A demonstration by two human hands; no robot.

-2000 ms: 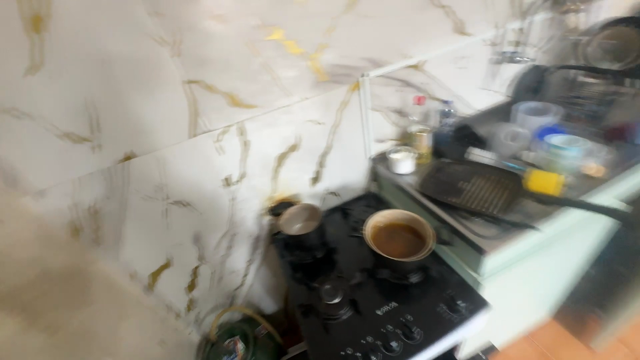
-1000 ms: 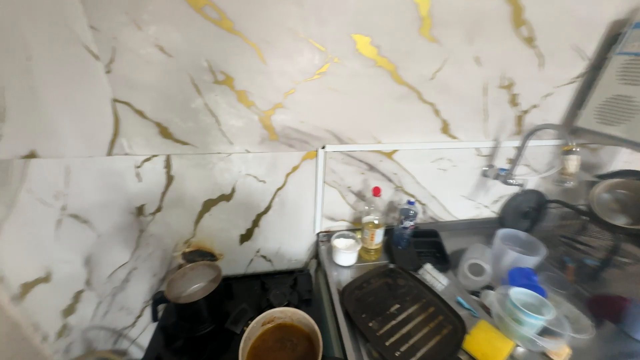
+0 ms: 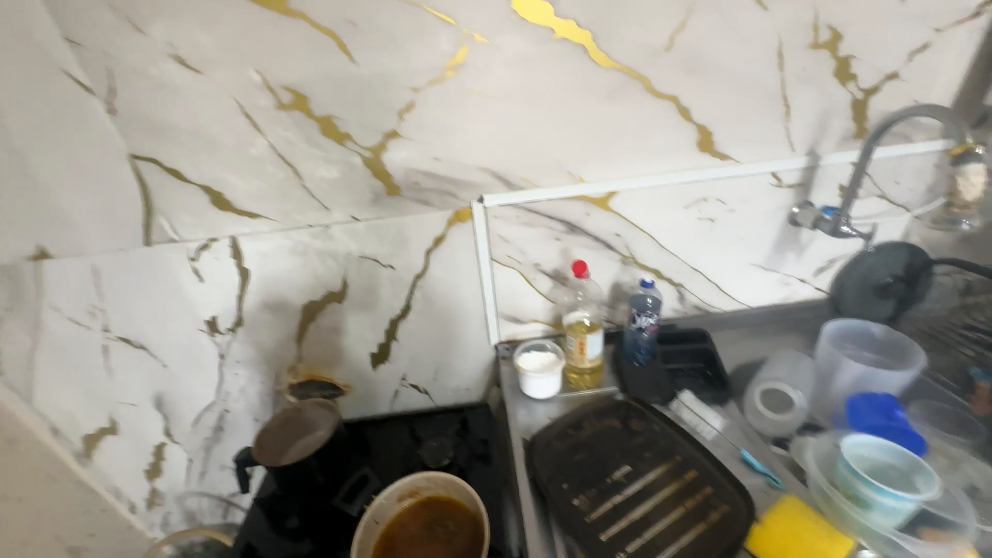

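Neither my left hand nor my right hand is in the head view. A pot of brown liquid (image 3: 430, 527) sits on a black stovetop (image 3: 442, 430) at the bottom centre. A dark pot with a side handle (image 3: 298, 442) stands behind it to the left. Right of the stove, a ridged black grill pan (image 3: 643, 484) lies on the metal counter. Behind the pan stand a small tub of white contents (image 3: 539, 370), a red-capped bottle of yellow liquid (image 3: 583, 341) and a blue-capped bottle (image 3: 642, 325) by a black tray (image 3: 694, 360).
Plastic containers (image 3: 868, 364), a blue lid (image 3: 885, 422), a light blue bowl (image 3: 887, 477), a brush (image 3: 697, 415) and a yellow sponge (image 3: 802, 531) crowd the right side. A faucet (image 3: 860, 178) and a dark round lid (image 3: 882, 280) are behind. Marble-patterned panels (image 3: 349, 93) cover the wall.
The view has swung up and across toward the wall and counter. The stove, fully in view at first, now shows only partly at the bottom edge. No hand appears in any frame.
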